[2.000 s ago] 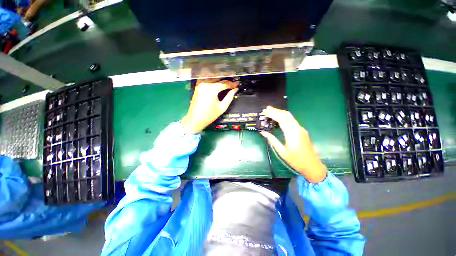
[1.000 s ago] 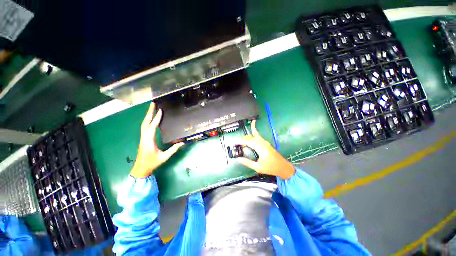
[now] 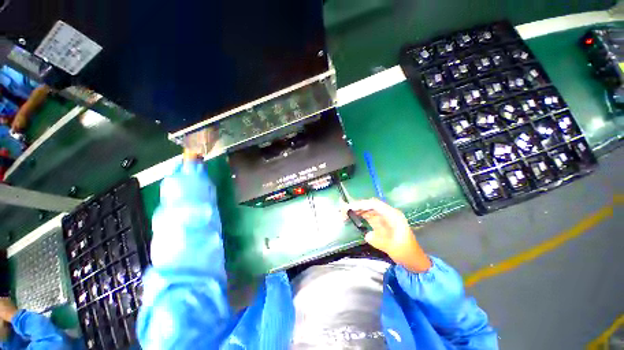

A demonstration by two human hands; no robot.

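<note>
The black test box [image 3: 294,166] lies on the green bench, white lettering on top and a red light on its front edge. My right hand [image 3: 391,234] is right of the box's front, with a small black unit [image 3: 357,220] between thumb and fingers; a thin cable runs from there towards the box. I cannot tell if it is plugged in. My left hand [image 3: 200,142] reaches forward to the left end of the clear acrylic panel [image 3: 263,115]; it is blurred and partly behind the panel, so its fingers and any held thing are unclear.
A large black hood [image 3: 205,61] overhangs the box. The right blister tray [image 3: 503,116] holds many black units; the left blister tray [image 3: 106,263] stands left. A blue stick [image 3: 373,174] lies right of the box. A device with a red light [image 3: 605,61] is far right.
My left hand has moved from beside the box forward to the panel's left end. My right hand has moved slightly right and down with the black unit. The view has shifted.
</note>
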